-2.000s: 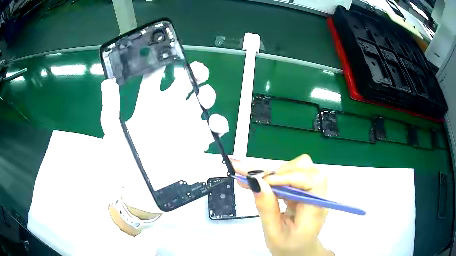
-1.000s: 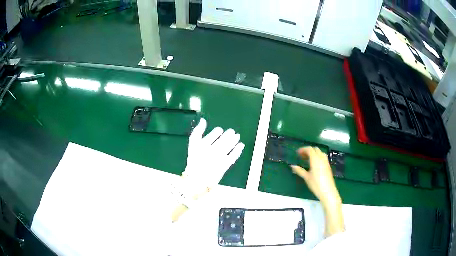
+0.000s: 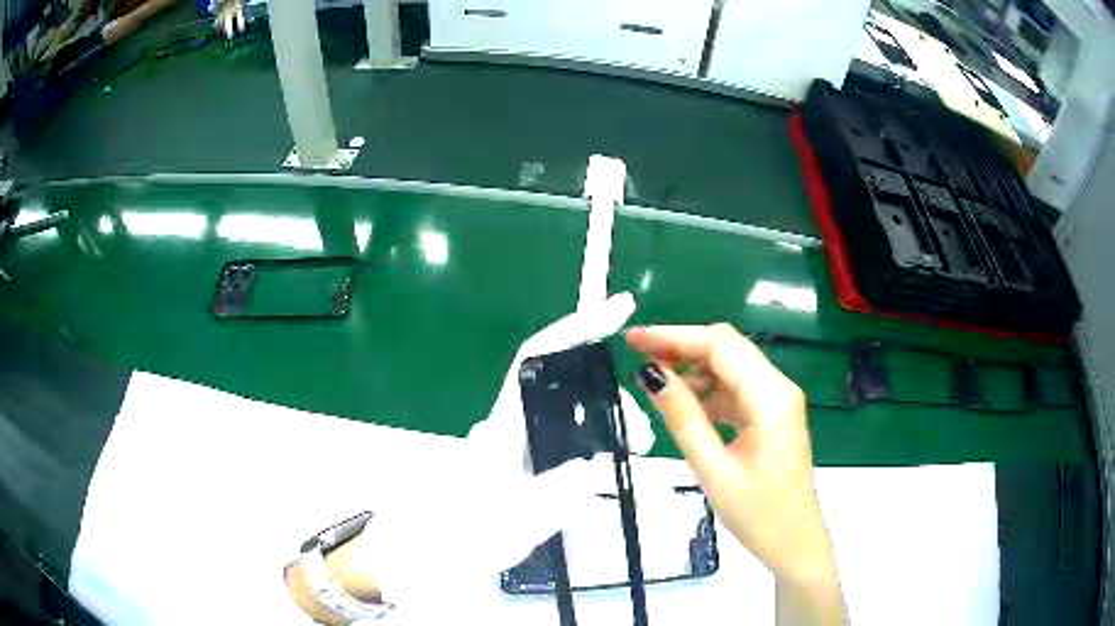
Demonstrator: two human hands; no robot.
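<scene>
My gloved left hand [image 3: 526, 404] holds a black phone middle frame [image 3: 570, 410] over the white sheet, its solid plate at the top and its thin sides running down towards me. My bare right hand [image 3: 740, 446] is just right of the plate, thumb and forefinger apart, with nothing visible in it. A second middle frame [image 3: 699, 550] lies on the white work sheet [image 3: 220, 489], partly hidden behind the held one. The blue pen-like tool is not visible.
A middle frame [image 3: 235, 289] lies on the green conveyor belt [image 3: 428, 318] at left. More frames [image 3: 866, 372] lie in a row at right. A white guide bar [image 3: 597, 251] crosses the belt. Black trays [image 3: 942, 208] stand on red at far right. Another person's hand [image 3: 230, 17] shows top left.
A second ago my left hand was open over the belt and my right hand reached to the frame row. Now a frame is in my left hand, and my right hand is beside it.
</scene>
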